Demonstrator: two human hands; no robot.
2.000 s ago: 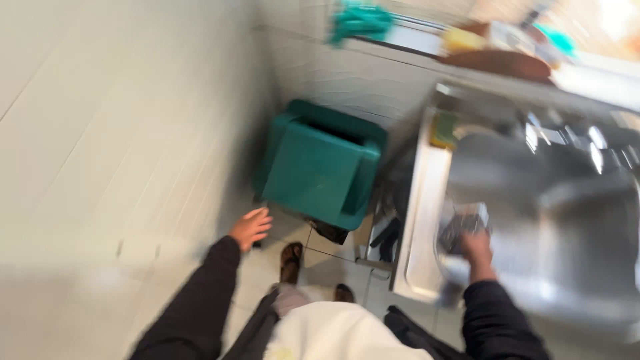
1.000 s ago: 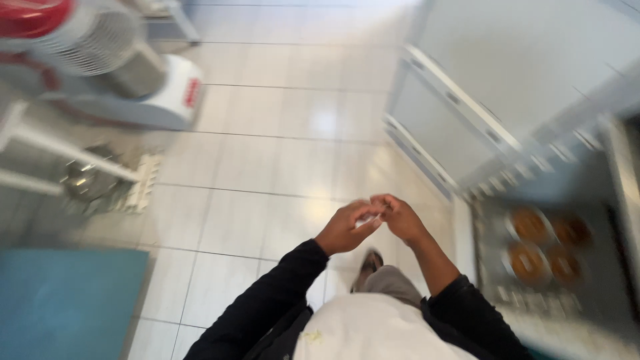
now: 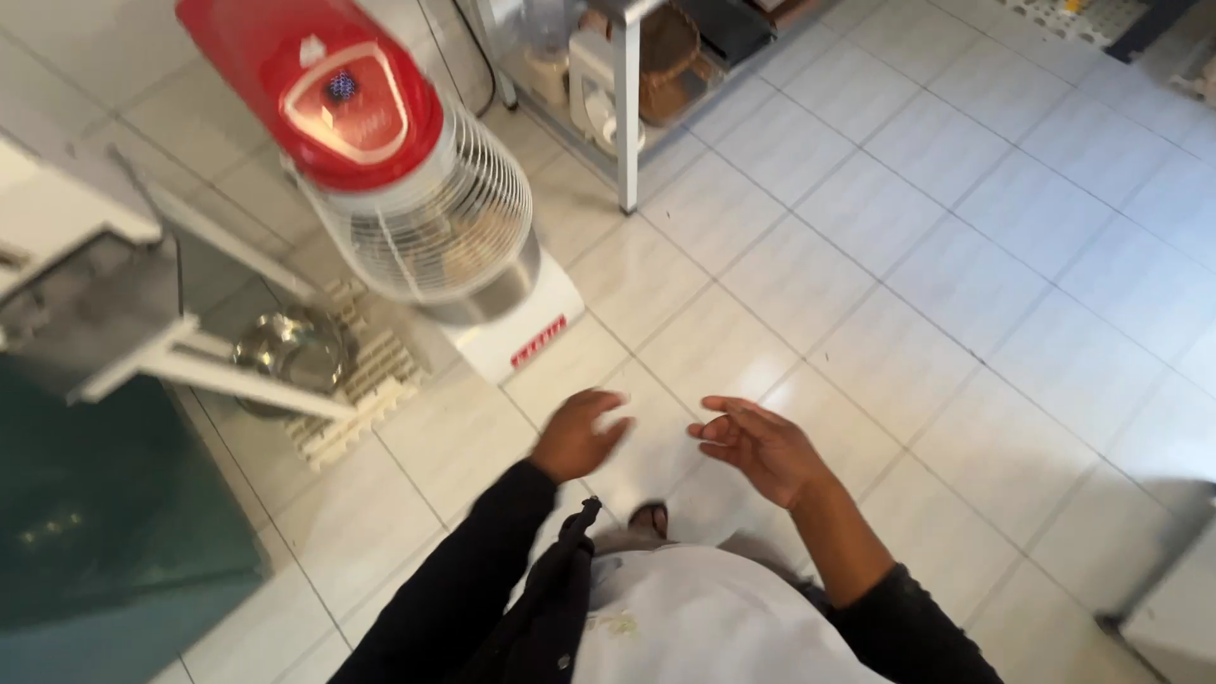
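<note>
My left hand (image 3: 581, 435) is held in the air in front of my body, its fingers loosely curved and nothing in it. To its right, a short gap away, my right hand (image 3: 758, 445) also holds nothing, with its fingers apart and pointing left. Beyond the left hand stands a red and white floor mixer (image 3: 366, 104) with a wire guard (image 3: 446, 214) over its bowl; some pale material shows inside the guard. Neither hand touches the mixer. A stained white apron (image 3: 703, 617) covers my front.
A metal bowl (image 3: 294, 351) rests on a white plastic grid (image 3: 380, 399) at the left, near a white-legged stand (image 3: 237, 378) with dark trays. A dark green surface (image 3: 114, 513) lies lower left. A metal-legged table (image 3: 627, 123) with a loaded lower shelf stands beyond, on the tiled floor (image 3: 855, 313).
My hands touched or nearly touched one second ago; now they are apart. Two seconds ago my right hand held something blurred at a sink. The view has swung to the mixer.
</note>
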